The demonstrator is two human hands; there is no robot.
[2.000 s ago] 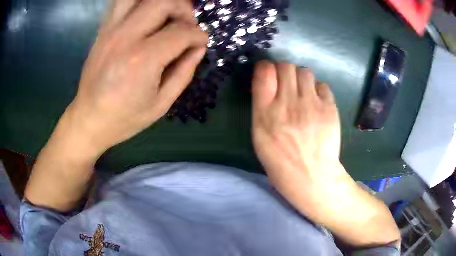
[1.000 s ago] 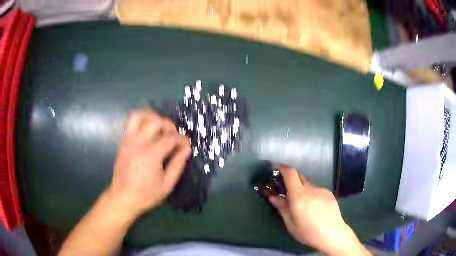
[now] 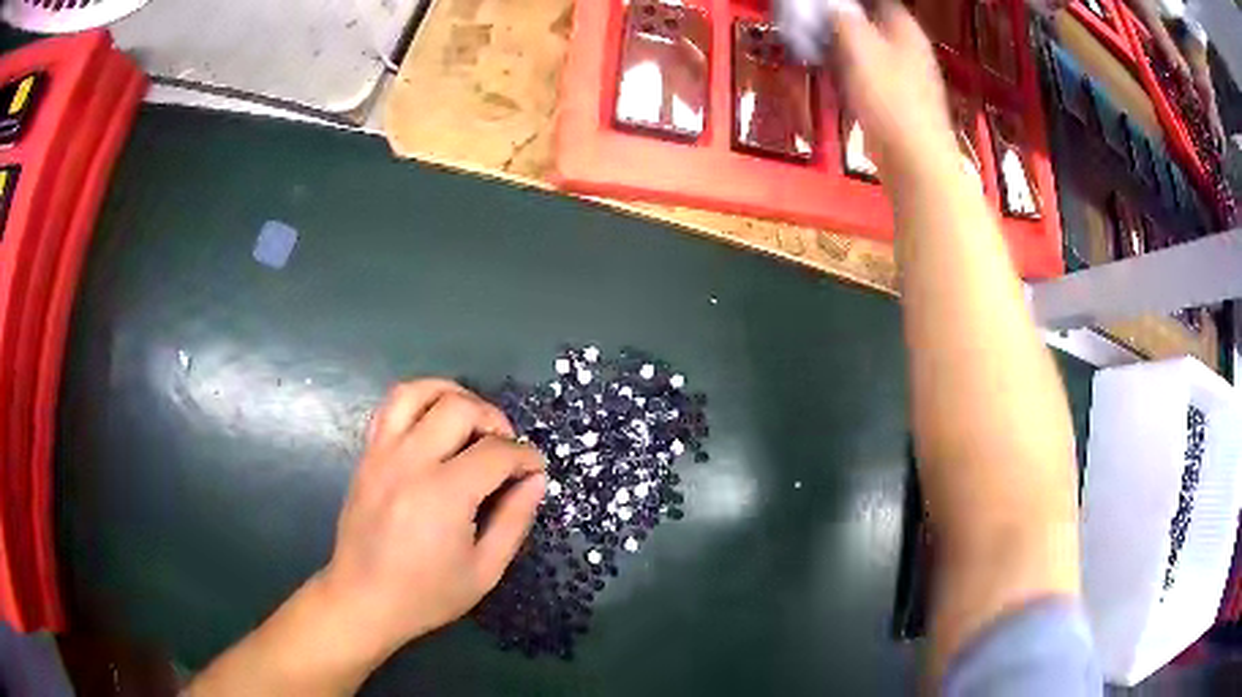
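A loose pile of small round pieces, mostly black with some white faces, lies on the dark green mat. My left hand is at the pile's left side, fingers curled and thumb near the fingertips; whether it pinches a piece is hidden. My right arm reaches far forward. My right hand, blurred and near the top edge, is over the red foam tray. A blurred pale thing is at its fingertips; I cannot tell whether it is held. Copper-brown housings lie in the tray's slots.
Stacked red foam trays stand at left. A pale blue-grey square lies on the mat. A wooden board is under the red tray. A black phone is mostly hidden behind my right arm. A white box stands at right.
My right hand has moved from the mat, where it held a small dark object, up to the red tray. The view has shifted and shows the tray. My left hand stays beside the pile.
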